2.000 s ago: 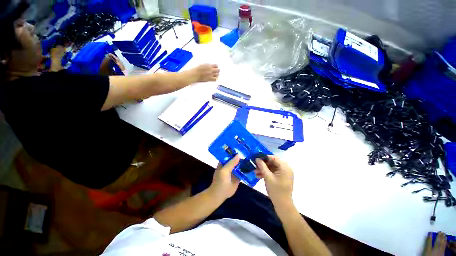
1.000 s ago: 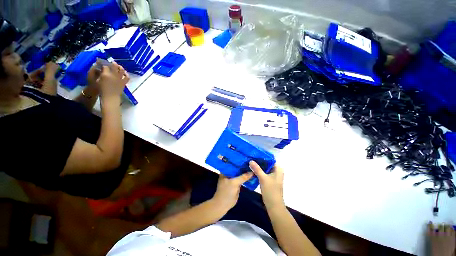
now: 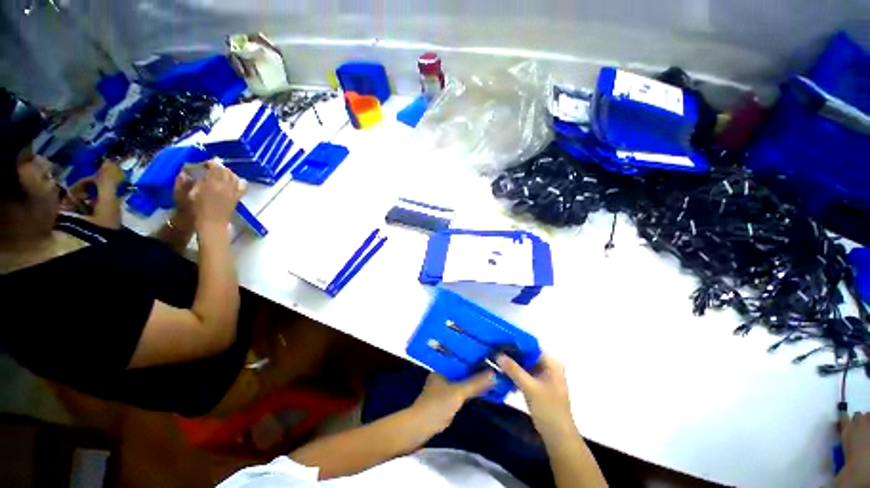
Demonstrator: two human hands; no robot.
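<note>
A bright blue blister tray [image 3: 437, 322] is held tilted over the table's front edge, with a black cable's two metal-tipped plugs [image 3: 458, 329] lying in its recesses. My left hand [image 3: 446, 397] grips the tray's lower edge from below. My right hand [image 3: 539, 379] is at the tray's right end, its thumb over the dark cable part; its fingers are partly hidden behind the tray. A stack of white-and-blue printed sleeves [image 3: 489, 259] sits just behind the tray. Thin white-and-blue packs [image 3: 331, 255] lean to its left.
A dark flat bar-shaped item [image 3: 418, 218] lies behind the sleeves. A large black cable pile [image 3: 730, 238] and a clear plastic bag [image 3: 486, 119] are at the right rear. A person [image 3: 143, 286] works at the left. Another hand [image 3: 854, 443] shows at the lower right edge.
The head view has shifted. Over the tray, my right thumb and fingers have moved from the dark cable part to the tray's right end. The neighbour's extended arm has drawn back to the left.
</note>
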